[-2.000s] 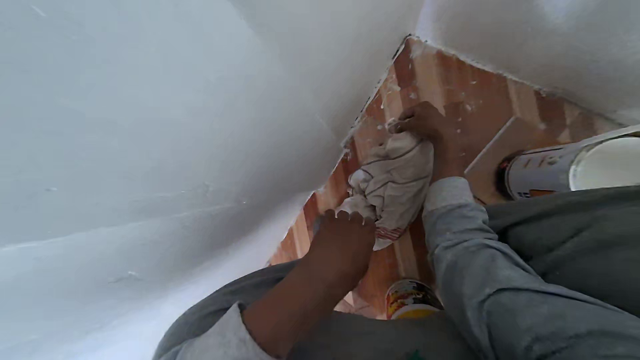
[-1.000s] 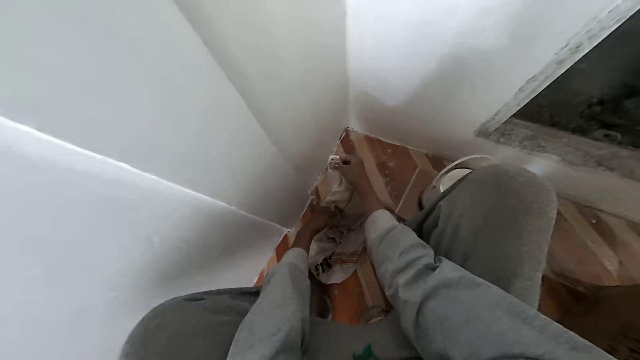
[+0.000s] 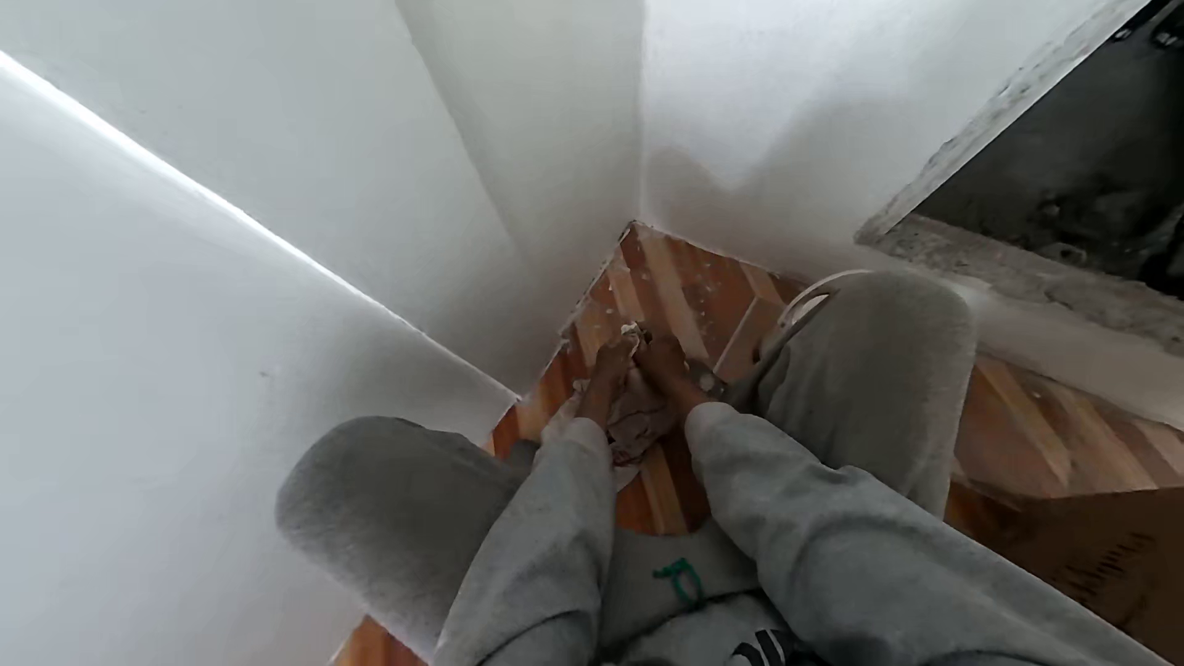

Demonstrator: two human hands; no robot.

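A pale, crumpled cloth (image 3: 638,421) hangs between my forearms, low over the wood-patterned floor (image 3: 680,277). Its upper end is bunched in both hands. My left hand (image 3: 610,361) grips it from the left, and my right hand (image 3: 661,359) grips it from the right, close beside the other. A small tip of the cloth sticks out above the fingers. The forearms partly hide the lower part of the cloth, which has reddish marks.
White walls (image 3: 555,120) meet at a corner ahead. A bucket's rim (image 3: 814,296) shows behind my right knee (image 3: 879,370). An opening with a rough concrete edge (image 3: 1027,264) lies at upper right, a brown cardboard box (image 3: 1091,555) at lower right. White specks dot the floor.
Two seconds ago my hands were apart, with the cloth stretched between them; now they are close together on its upper end. The view has swung, showing more wall and the opening at right.
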